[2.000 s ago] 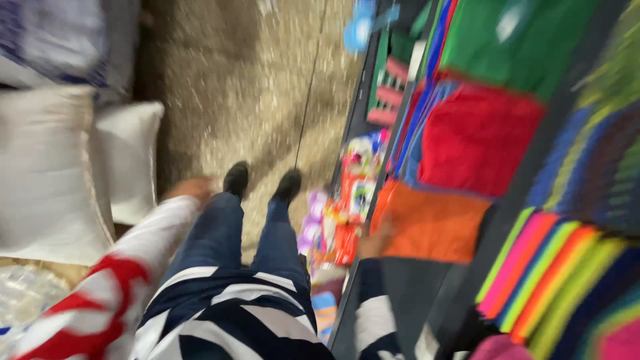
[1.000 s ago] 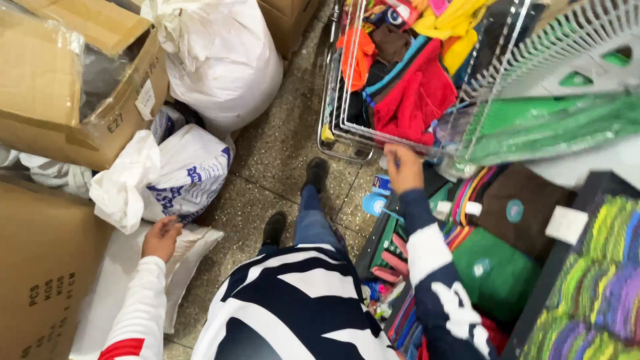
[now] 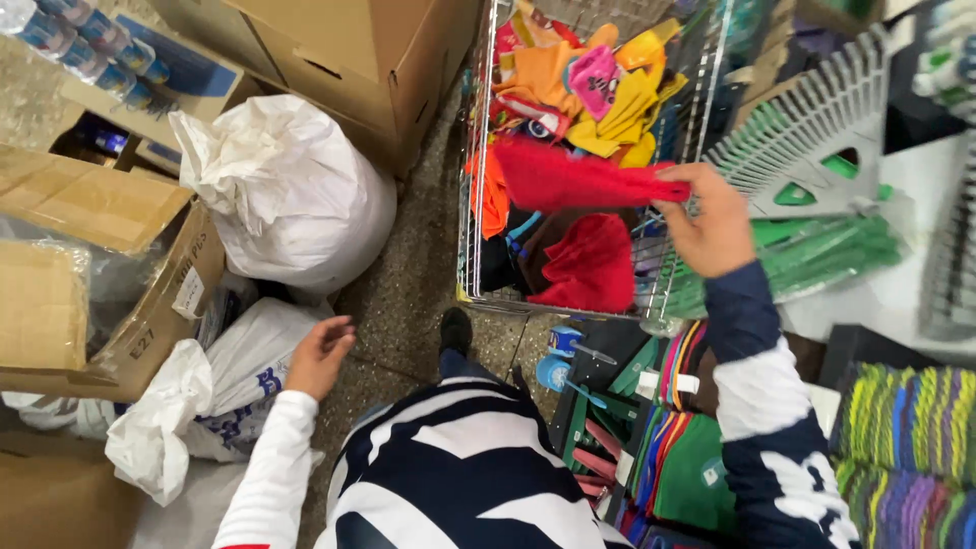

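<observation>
My right hand (image 3: 705,217) grips one end of a red cloth (image 3: 579,179), which stretches leftward over a wire basket (image 3: 474,252). Inside the basket, a second red cloth (image 3: 591,263) lies near the front wall. Yellow cloths (image 3: 629,107), orange pieces and a pink item (image 3: 595,80) with dark marks are heaped toward the back. My left hand (image 3: 320,358) is in the air beside a tied white plastic bag (image 3: 252,358), its fingers slightly curled and holding nothing.
Open cardboard boxes (image 3: 160,305) and a large white sack (image 3: 305,198) stand at left. Grey plastic rake heads (image 3: 823,145) and green wrapped goods (image 3: 823,259) lie at right. Folded green cloths (image 3: 694,465) and striped textiles (image 3: 907,427) fill dark bins below. Speckled floor (image 3: 389,290) shows between.
A second ago my right hand was at the basket's near edge without the cloth; now it holds a red cloth above the basket. The view has shifted forward.
</observation>
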